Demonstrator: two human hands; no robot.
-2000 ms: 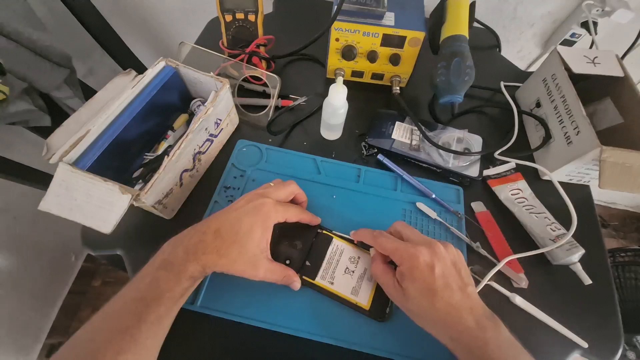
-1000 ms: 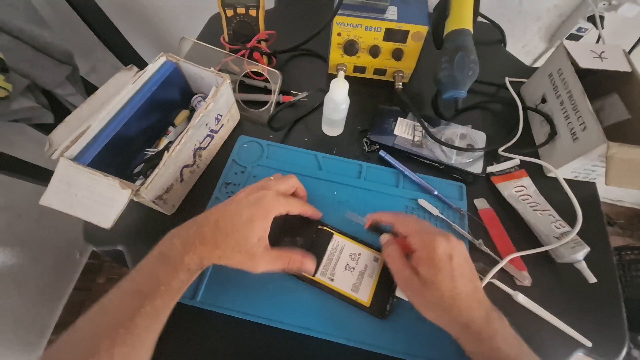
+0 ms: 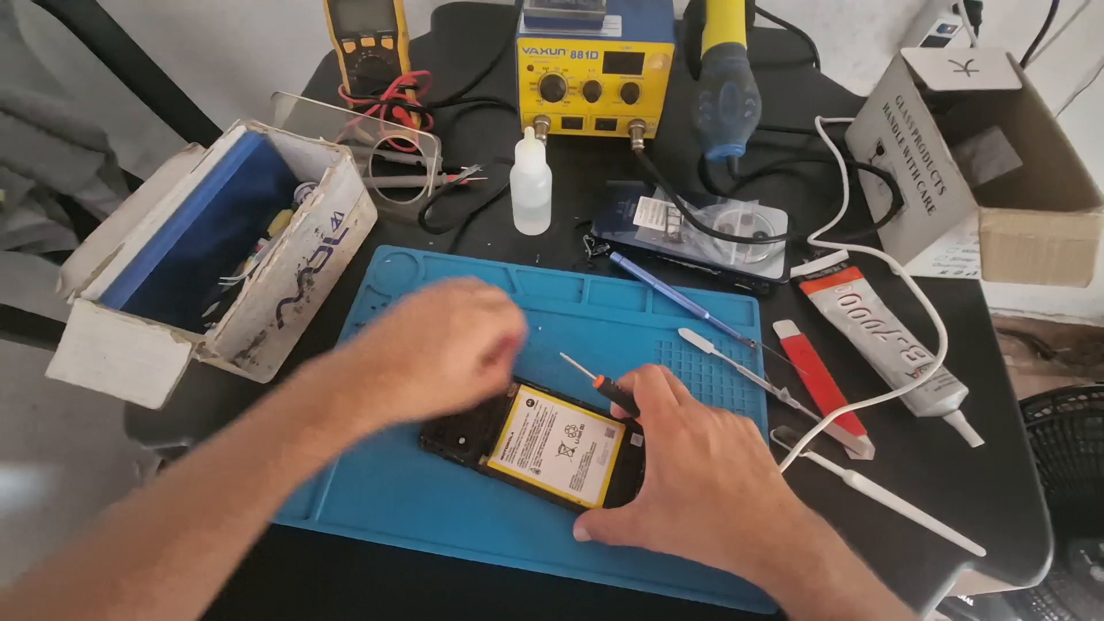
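Observation:
An opened smartphone (image 3: 448, 435) lies on the blue silicone repair mat (image 3: 388, 526), its white battery (image 3: 556, 444) with a yellow border facing up. My right hand (image 3: 699, 466) holds a small screwdriver (image 3: 611, 392) with a black and orange handle, its tip pointing up and left over the phone's upper edge. The thumb and palm of that hand rest at the phone's right end. Blurred by motion, my left hand (image 3: 440, 354) is over the phone's upper left end with curled fingers; whether something is between them cannot be told.
Behind the mat stand a dropper bottle (image 3: 531, 185), a yellow soldering station (image 3: 595, 78) and a multimeter (image 3: 371, 52). A worn carton (image 3: 302, 285) is at left. At right lie a spudger (image 3: 733, 366), a red-handled blade (image 3: 819, 379), a glue tube (image 3: 888, 336), a white cable and an open box (image 3: 914, 164).
My left hand has lifted off the phone and moved up. The screwdriver, partly hidden earlier, now shows clearly in my right hand, which has moved onto the phone's right end.

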